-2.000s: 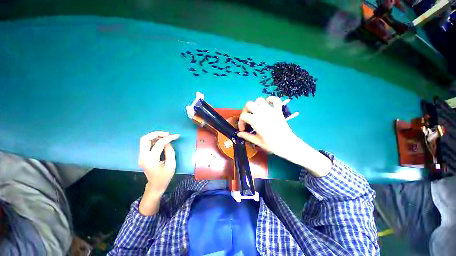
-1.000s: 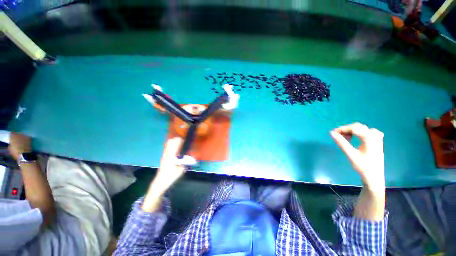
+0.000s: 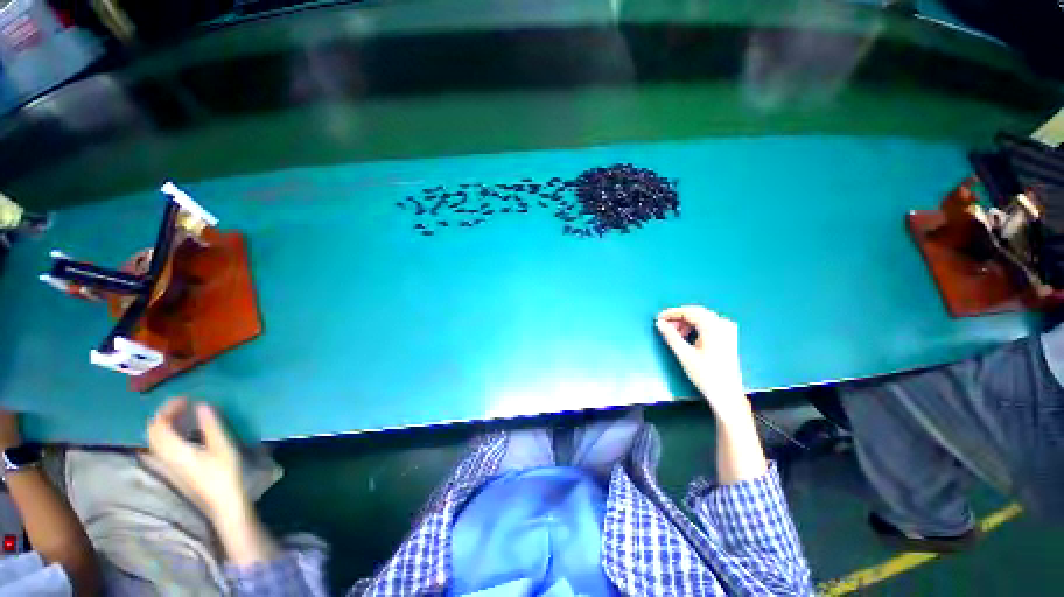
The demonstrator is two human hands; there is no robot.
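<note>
A three-armed fixture with black bars (image 3: 103,278) and white arm ends stands on an orange-red base plate (image 3: 219,306) at the left of the green bench. My left hand (image 3: 198,457) is just below it at the bench's front edge, slightly blurred, fingers curled apart and not touching the fixture. My right hand (image 3: 704,350) is over the bench right of centre, thumb and forefinger tips together; whether a tiny part is between them cannot be told. Small black parts lie in a dense pile (image 3: 627,196) with a scattered patch (image 3: 478,203) to its left.
Another fixture on an orange-red base plate (image 3: 964,262) stands at the bench's right end. A neighbour's forearm with a watch (image 3: 23,456) is at the lower left. Another person's grey-trousered leg (image 3: 922,420) is at the right. A darker green strip (image 3: 467,111) runs behind the bench.
The fixture has moved from in front of me to the far left, and my left hand has come off it. My right hand has left the fixture and moved right. The view has shifted too.
</note>
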